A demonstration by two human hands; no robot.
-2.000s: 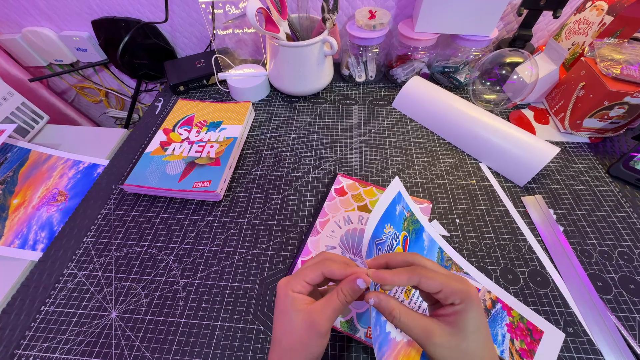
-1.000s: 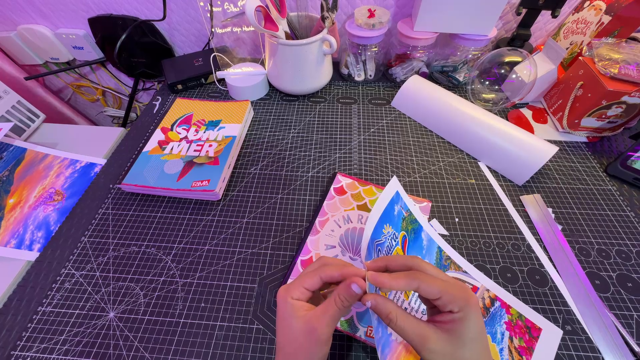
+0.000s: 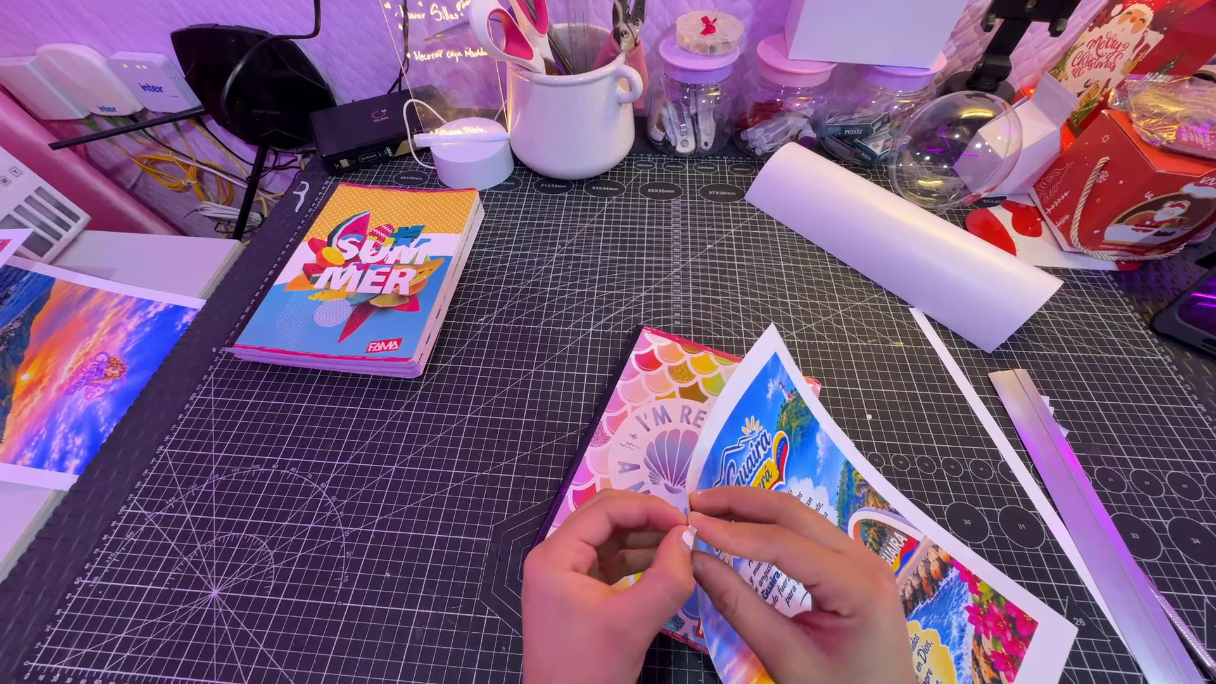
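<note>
A printed colour sheet with a white border point(image 3: 826, 456) is curled upright over a notebook with a fish-scale and seashell cover point(image 3: 665, 380). My right hand point(image 3: 807, 589) pinches the sheet's left edge between thumb and forefinger. My left hand point(image 3: 613, 589) meets it there, its thumb and forefinger pinched at the same edge. Whether the left fingertips grip the sheet itself or a peeling backing layer is too small to tell. The sheet's lower part is hidden behind the right hand. Both hands are over the notebook, on a black gridded cutting mat point(image 3: 380, 475).
A thick notebook with a summer cover point(image 3: 370, 275) lies at upper left. A rolled white sheet point(image 3: 902, 247), a narrow white strip point(image 3: 1007, 446) and a metal ruler point(image 3: 1092, 513) are at right. A white mug of tools point(image 3: 570, 119) and lidded jars point(image 3: 698, 104) stand behind. Another print point(image 3: 95, 370) lies far left.
</note>
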